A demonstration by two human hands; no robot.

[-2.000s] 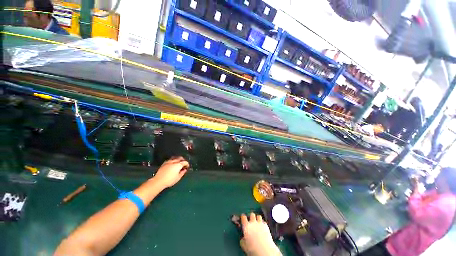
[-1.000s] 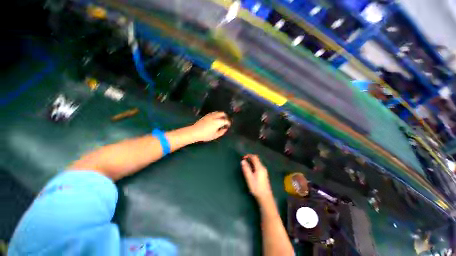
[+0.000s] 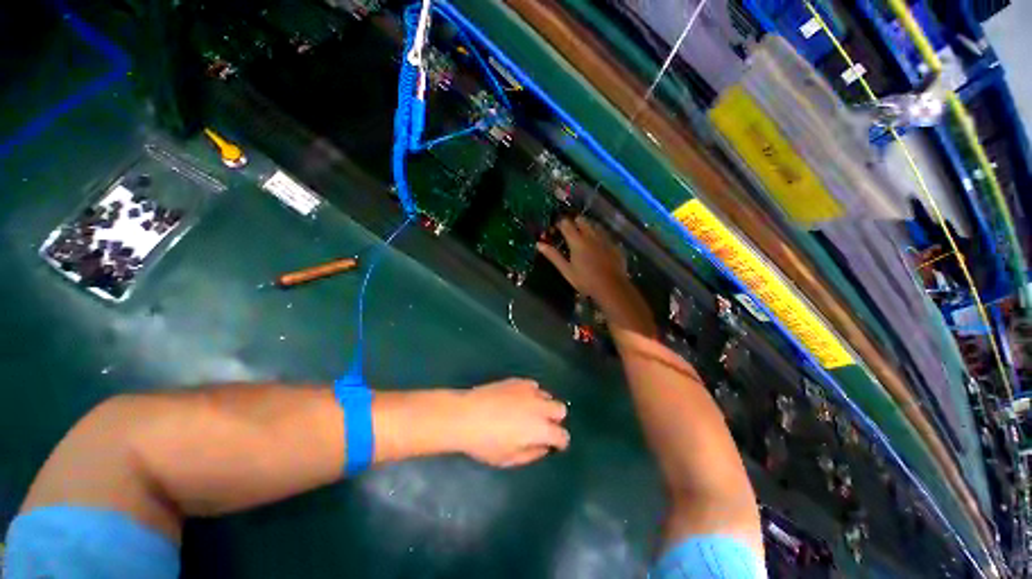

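My right hand (image 3: pixel 588 262) reaches over the dark conveyor belt, its thumb and fingertips at the right edge of a green circuit board (image 3: pixel 498 221). Whether they grip it is unclear. My left hand (image 3: pixel 515 423) is low over the green mat, palm down with fingers curled; nothing shows in it, but its underside is hidden. A blue wrist strap (image 3: pixel 355 425) is around my left wrist, its thin cord running up to the belt edge.
A clear tray (image 3: pixel 119 235) of small black parts, a brown stick tool (image 3: pixel 319 273), a white label (image 3: pixel 291 192) and a yellow-ended item (image 3: pixel 226 148) lie at left. More populated boards (image 3: pixel 789 413) are on the belt. A yellow strip (image 3: pixel 764 283) marks the belt's rail.
The view has swung left and down. My right hand has moved from the mat onto the belt beside the board. My left hand has come back from the belt edge over the mat.
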